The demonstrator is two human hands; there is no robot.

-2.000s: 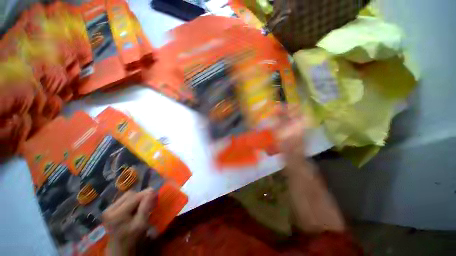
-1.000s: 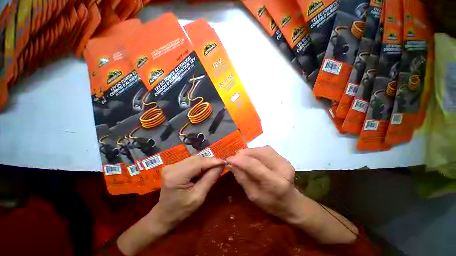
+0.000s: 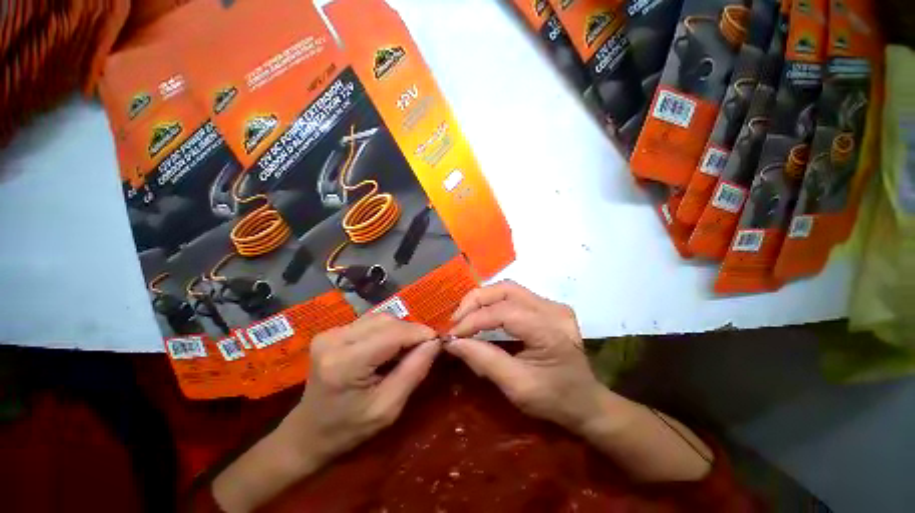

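Observation:
Overlapping flat orange and black cartons (image 3: 301,190) lie fanned on the white table in front of me. The top carton's yellow-orange side panel (image 3: 441,150) faces right. My left hand (image 3: 366,376) and my right hand (image 3: 532,361) meet fingertip to fingertip at the table's front edge, over the cartons' bottom end. A tiny dark piece (image 3: 444,339) is pinched between both hands; it is too small to name surely.
Several cartons (image 3: 752,150) lie in a loose overlapping pile at the upper right. A dense orange stack (image 3: 50,60) is at the upper left. A yellow-green plastic bag (image 3: 883,291) is at the far right. The white table's (image 3: 60,261) front edge runs below.
The hands have moved from the far-apart positions of two seconds ago to meet at the fingertips. Since one second ago they stay joined, while the cartons sit slightly further left in view.

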